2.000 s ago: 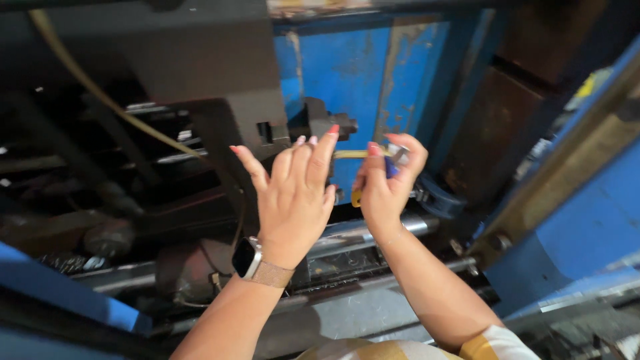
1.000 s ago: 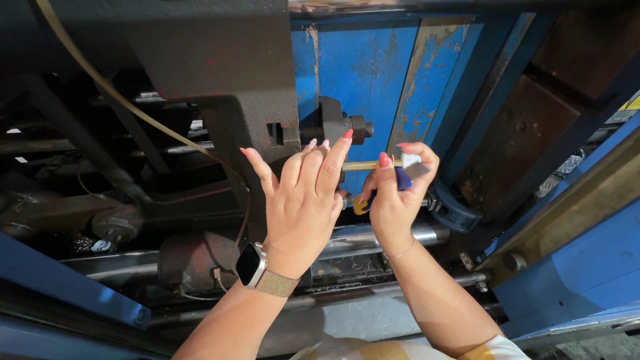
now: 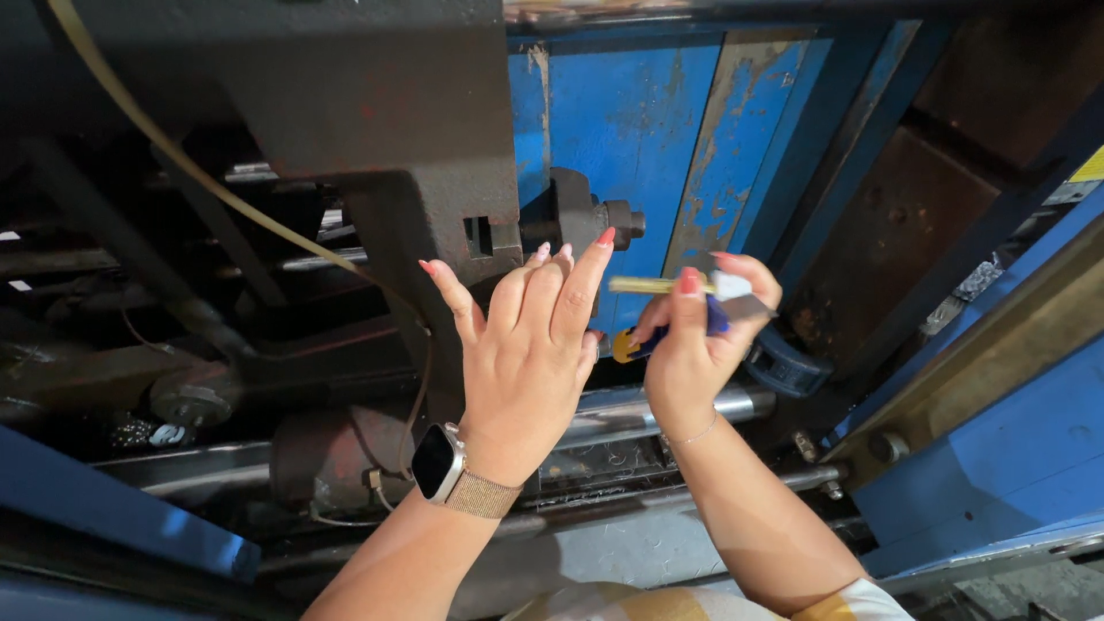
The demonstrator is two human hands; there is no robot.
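My left hand (image 3: 530, 354), with a watch on its wrist, is spread palm down below a dark steel bolt and nut (image 3: 595, 216). Its fingers touch or overlap the machine frame; whether they hold anything beneath cannot be seen. My right hand (image 3: 703, 345) is closed on a thin brass-coloured rod or tube (image 3: 642, 285), which points left from between thumb and forefinger. A white and grey piece (image 3: 733, 289) sits at its right end. A tool handle in dark blue and yellow (image 3: 627, 347) is also in the right hand, partly hidden by the fingers.
Dark machine frame (image 3: 379, 95) stands at the left, with a yellowish hose (image 3: 194, 164) hanging across it. Behind the hands is a worn blue panel (image 3: 630, 112). Polished steel bars (image 3: 612, 414) run below. Blue beams (image 3: 1000, 457) edge the right side.
The rod in my right hand now stands apart from my left fingers, its left end in sight; a second ago that end was behind them. The left hand keeps nearly the same spread pose.
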